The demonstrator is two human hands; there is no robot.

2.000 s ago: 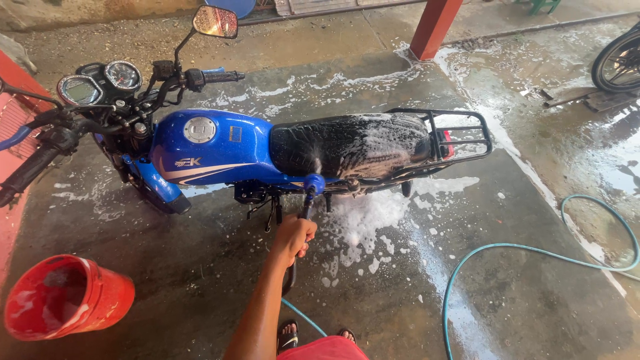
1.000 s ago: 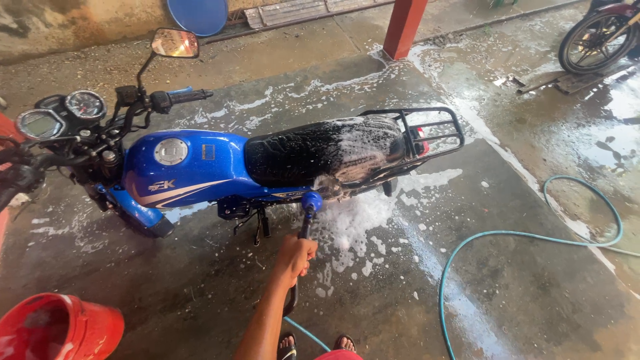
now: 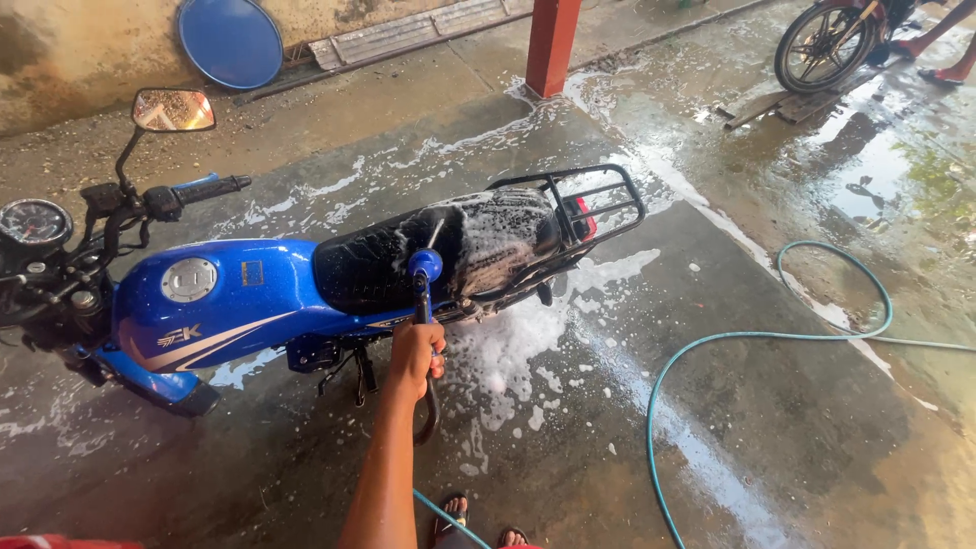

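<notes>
My left hand (image 3: 418, 354) is closed around the dark handle of a spray gun with a round blue nozzle head (image 3: 425, 264). A thin jet of water leaves the nozzle toward the black seat (image 3: 364, 263) of a blue motorcycle (image 3: 252, 305). White foam (image 3: 499, 232) covers the rear half of the seat, while its front half looks wet and mostly free of foam. Behind the seat is a black metal rear rack (image 3: 610, 221). A teal hose (image 3: 720, 335) loops over the floor at the right, and part of it shows near my feet. My right hand is out of view.
Foam and water lie on the concrete floor (image 3: 595, 473). A red post (image 3: 552, 46) stands beyond the motorcycle. A blue round lid or drum end (image 3: 230, 42) leans at the wall. Another motorcycle (image 3: 827, 42) and a person's legs (image 3: 942, 46) are at upper right.
The nozzle has moved from the seat's near side edge to over the seat. A person's legs have come into view at upper right. The view has shifted, leaving the red bucket almost out of frame.
</notes>
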